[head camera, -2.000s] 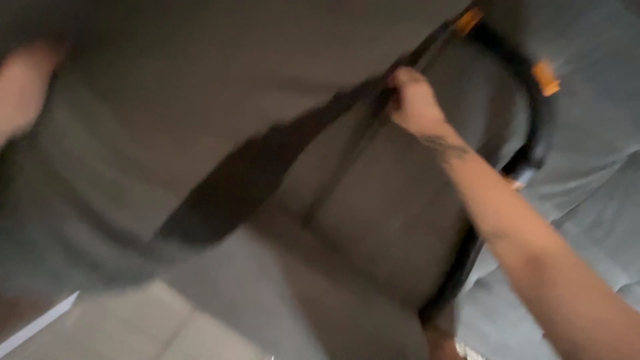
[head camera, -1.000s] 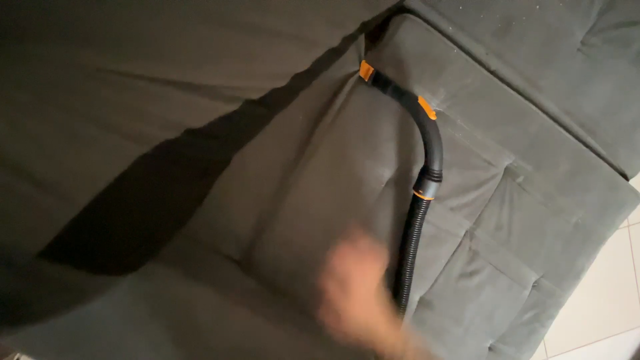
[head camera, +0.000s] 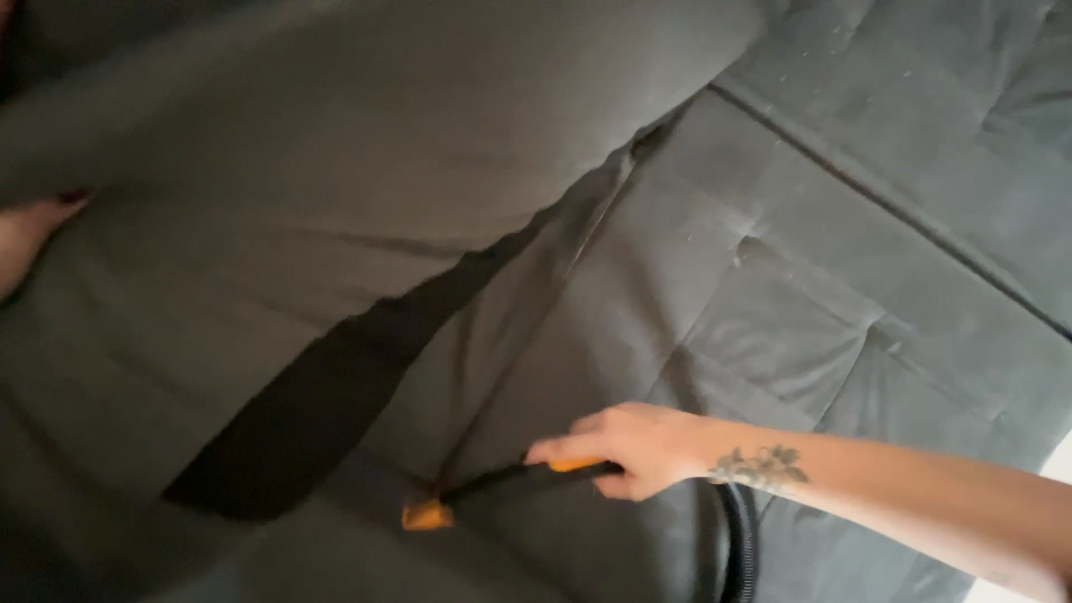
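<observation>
My right hand is closed around the black and orange handle of a vacuum cleaner hose. The orange tip of its tube rests at or just over the grey sofa fabric, near a seam. At the left edge my left hand is partly in view against a large grey upholstered cushion; whether its fingers grip the fabric cannot be made out. Between this cushion and the tufted seat runs a dark gap.
A deep seam separates the tufted seat from another grey upholstered section at the upper right, which bears pale specks. Light floor shows past the sofa's edge at the right.
One second ago the hose handle lay on the seat with my right hand apart from it; now that hand holds it. My left hand has come into view since then.
</observation>
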